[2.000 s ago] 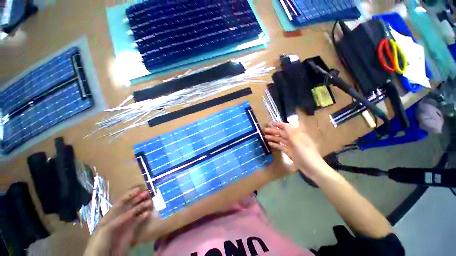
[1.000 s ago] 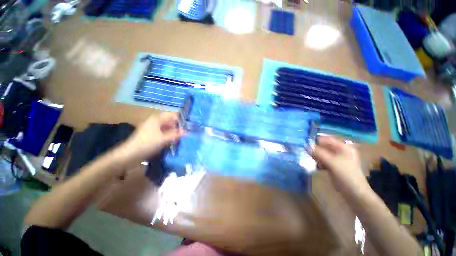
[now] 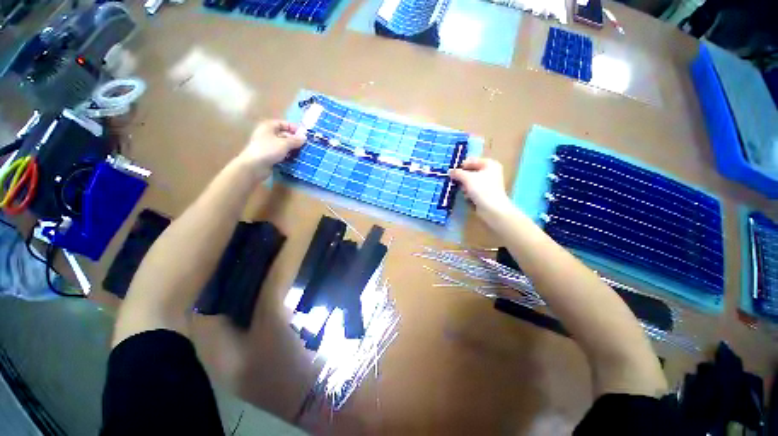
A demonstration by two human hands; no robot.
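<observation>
A blue solar cell array (image 3: 375, 162) with a black band along its middle and at its right end lies on or just above a pale carrier sheet (image 3: 474, 153). I cannot tell whether it touches what is under it. My left hand (image 3: 275, 145) grips its left end between thumb and fingers. My right hand (image 3: 479, 180) grips its right end by the black strip. The fingertips partly hide both ends.
Black insulating strips (image 3: 241, 272) and a heap of silver ribbons (image 3: 362, 358) lie nearer me. Unfinished arrays (image 3: 635, 221) are stacked on teal at right, with a blue bin (image 3: 725, 128) beyond. Scissors (image 3: 21, 183) and a blue object (image 3: 111, 204) are left.
The array was flat in front of me, then lifted blurred in both hands. Now it is farther out, over the pale sheet. The view has swung left.
</observation>
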